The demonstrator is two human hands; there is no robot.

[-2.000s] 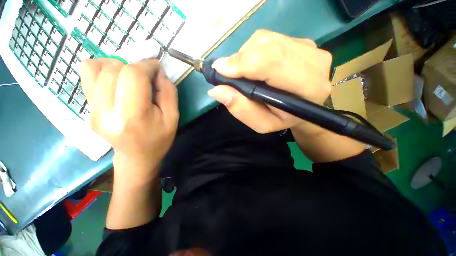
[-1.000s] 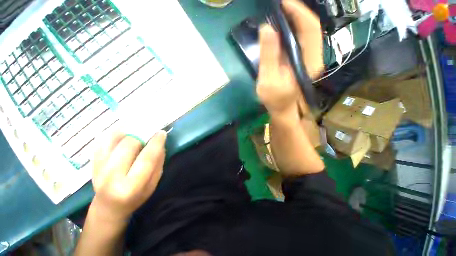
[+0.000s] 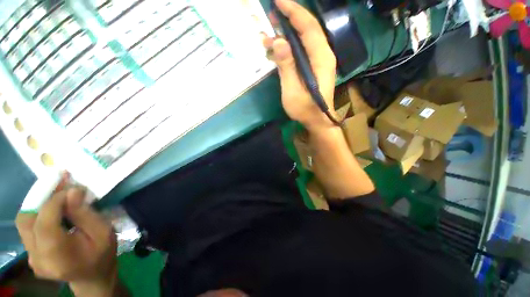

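Note:
The white fixture tray (image 3: pixel 244 75) lies at the upper left, partly blurred and glaring, with green-edged PCB panels (image 3: pixel 131 64) in it. My left hand (image 3: pixel 67 238) is at the tray's near left corner, fingers curled and fingertips on the corner. The hand is blurred, and no solder wire can be made out in it. My right hand (image 3: pixel 311 75) holds the black soldering iron (image 3: pixel 305 64) against the palm, cable end towards the wrist. Its thumb and fingertips are at the tray's right edge. The iron's tip is not visible.
A dark flat rectangle (image 3: pixel 346 43) lies on the green mat (image 3: pixel 238 113) right of my right hand. Open cardboard boxes (image 3: pixel 415 130) stand low on the right. White cables (image 3: pixel 407 58) run at the upper right. My dark-clothed lap is below the mat edge.
My left hand has moved down and left to the tray corner. My right hand has moved left to the tray's right edge, keeping the iron. The tray sits higher in view.

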